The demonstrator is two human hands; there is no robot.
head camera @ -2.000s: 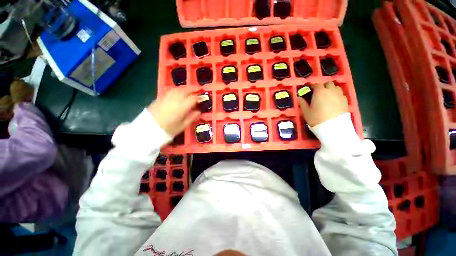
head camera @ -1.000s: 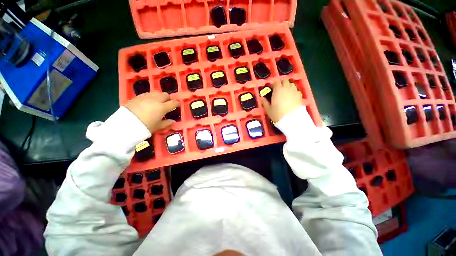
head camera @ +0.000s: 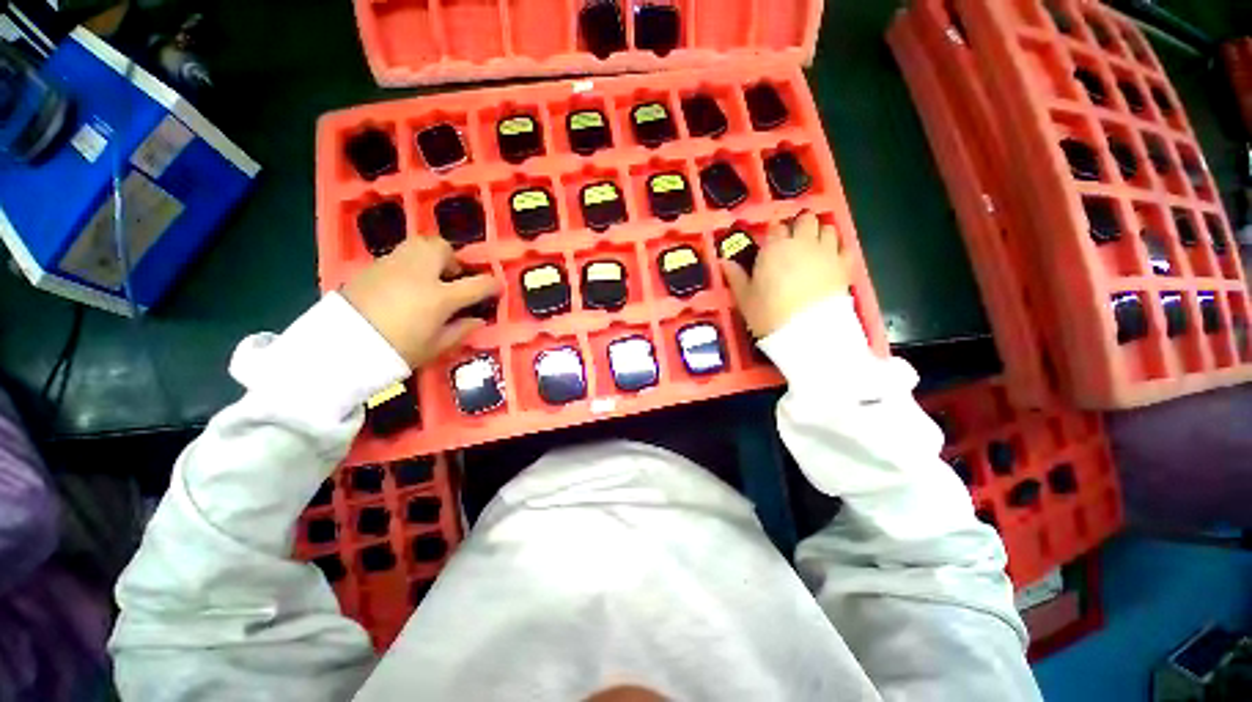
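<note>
The red-orange foam tray lies in front of me with rows of black smartwatch units in its pockets. Several units, such as one near the middle, show yellow text bands; others look plain black. My left hand is over the left end of the third row, fingers spread around a dark unit that it partly hides. My right hand is at the right end of that row, thumb beside a unit with a yellow band. Whether either hand grips a unit cannot be told.
A second foam tray lies behind the first, with two black units. Tilted, stacked trays stand at right. A blue box is at left. Lower trays show below the bench edge. Purple clothing is at far left.
The view has shifted to the right since the first frame, so the trays appear further left. Both hands remain over the same row; my left fingers have moved slightly.
</note>
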